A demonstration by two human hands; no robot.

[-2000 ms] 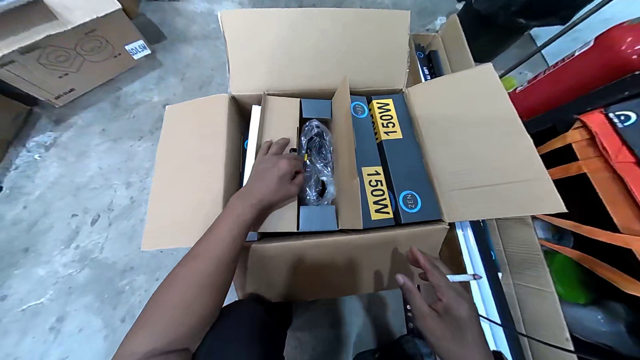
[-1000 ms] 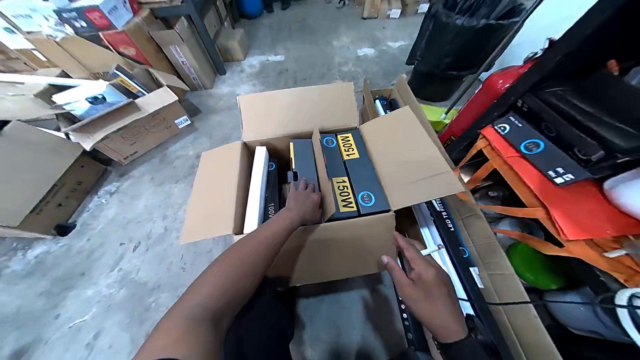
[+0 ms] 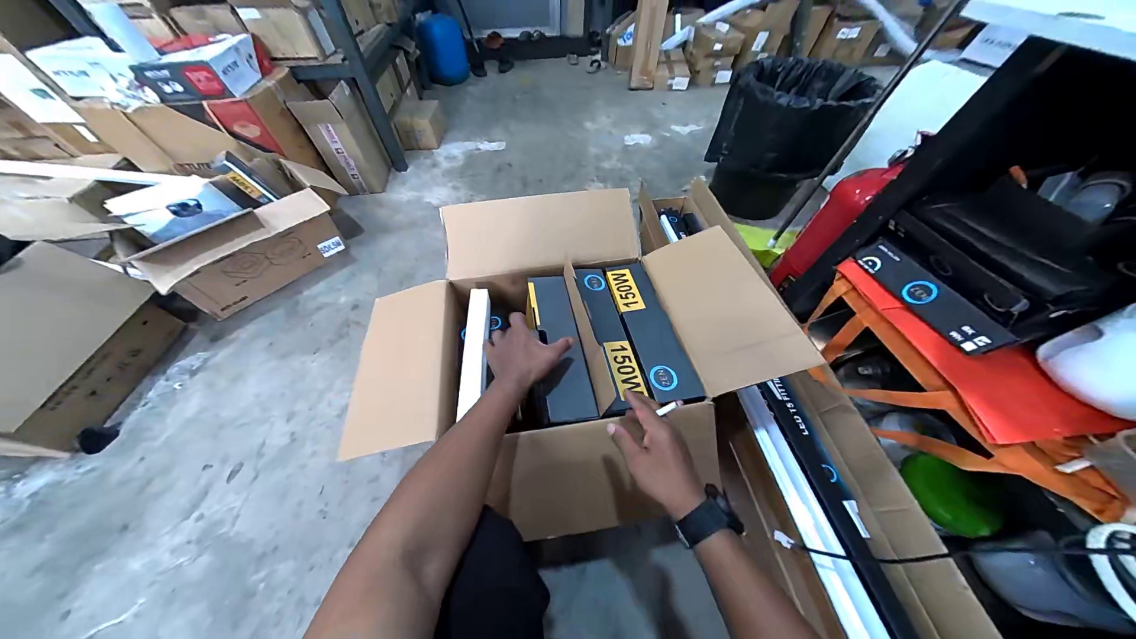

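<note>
An open cardboard carton [image 3: 603,488] stands before me, its flaps folded out. My left hand [image 3: 522,353] reaches inside, fingers spread over a dark box [image 3: 564,382] and the gap left of it. A narrow white box [image 3: 475,355] stands at the carton's left side. Two dark boxes with yellow labels, one a 150W box [image 3: 666,346], lie on the right behind a cardboard divider [image 3: 587,328]. My right hand [image 3: 652,453], with a watch on the wrist, is at the carton's near right edge and holds a slim white pen-like item [image 3: 669,408].
A long carton [image 3: 887,497] with LED fitting boxes lies at the right, crossed by a black cable [image 3: 887,560]. Beyond are a red fire extinguisher [image 3: 839,217] and a black-lined bin [image 3: 781,133]. An open carton [image 3: 257,266] sits at the left on the concrete floor.
Two seconds ago, a plastic-wrapped bundle showed in the middle of the carton; a dark box is seen there now. My left hand has shifted left from that box's near end. The view has tilted up.
</note>
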